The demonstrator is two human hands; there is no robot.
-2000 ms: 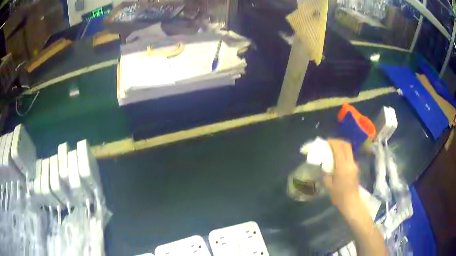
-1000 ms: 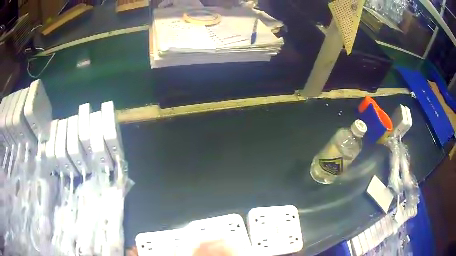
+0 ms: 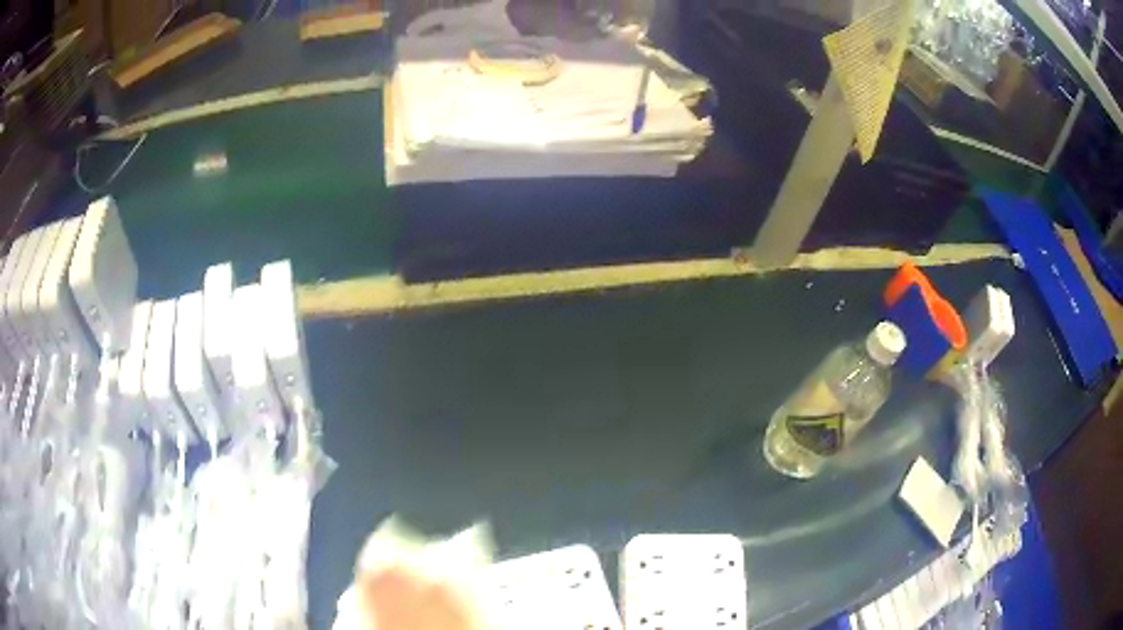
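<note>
My right hand (image 3: pixel 413 606), blurred and cut off by the bottom edge, is closed on a white wiping cloth (image 3: pixel 429 551) over the left end of the front power strips. A white power strip (image 3: pixel 557 588) with dark slots lies face up just right of the cloth, partly covered by it. Another power strip (image 3: pixel 684 581) lies face up to its right; both are cut off by the bottom edge. A sliver of white shows left of the hand. My left hand is not in view.
White power strips (image 3: pixel 105 277) stand on edge at left, with bagged cords (image 3: pixel 222 529) below. At right are a clear bottle (image 3: pixel 837 406), an orange-blue item (image 3: pixel 924 322), a standing strip (image 3: pixel 989 326), a small white block (image 3: pixel 932 501) and a blue tote (image 3: pixel 1041 554) holding strips.
My right hand has left the bottle area and moved down left to the front strips with the cloth. A piece of hand at the lower left one second ago no longer shows. The view has shifted.
</note>
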